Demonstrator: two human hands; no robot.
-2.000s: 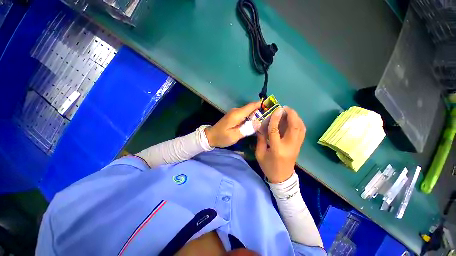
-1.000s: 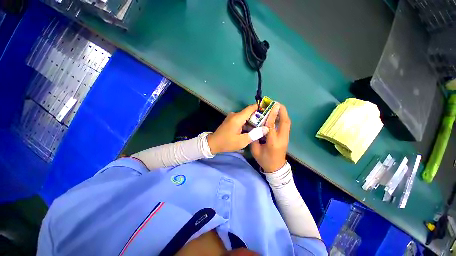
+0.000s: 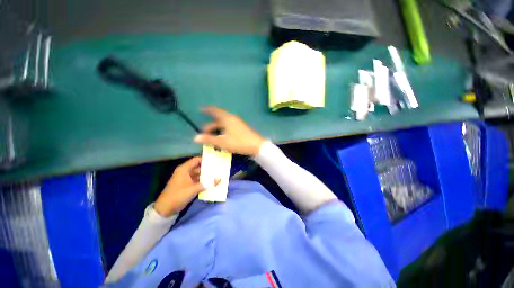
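A pale yellow-wrapped block (image 3: 215, 171) is held upright in front of my body. My left hand (image 3: 181, 184) is closed round its left side and lower part. My right hand (image 3: 235, 134) is over its upper end, with index finger and thumb apart around the black cord (image 3: 186, 117). Blur hides whether it grips the cord or block. The cord runs up left to a coiled bundle on the green mat (image 3: 231, 79). Any metal housing under the yellow sheet cannot be made out.
A yellow sheet stack (image 3: 297, 76) and loose silver strips (image 3: 383, 87) lie on the mat. A dark box (image 3: 321, 19) stands behind, with a green roll (image 3: 414, 31). Blue bins (image 3: 366, 191) line the near edge. Metal parts (image 3: 36, 62) are at far left.
The camera view has turned, swinging the bench roughly level. The held unit now shows a long yellow face instead of its open end. My right hand has shifted to the cord end, its index finger raised.
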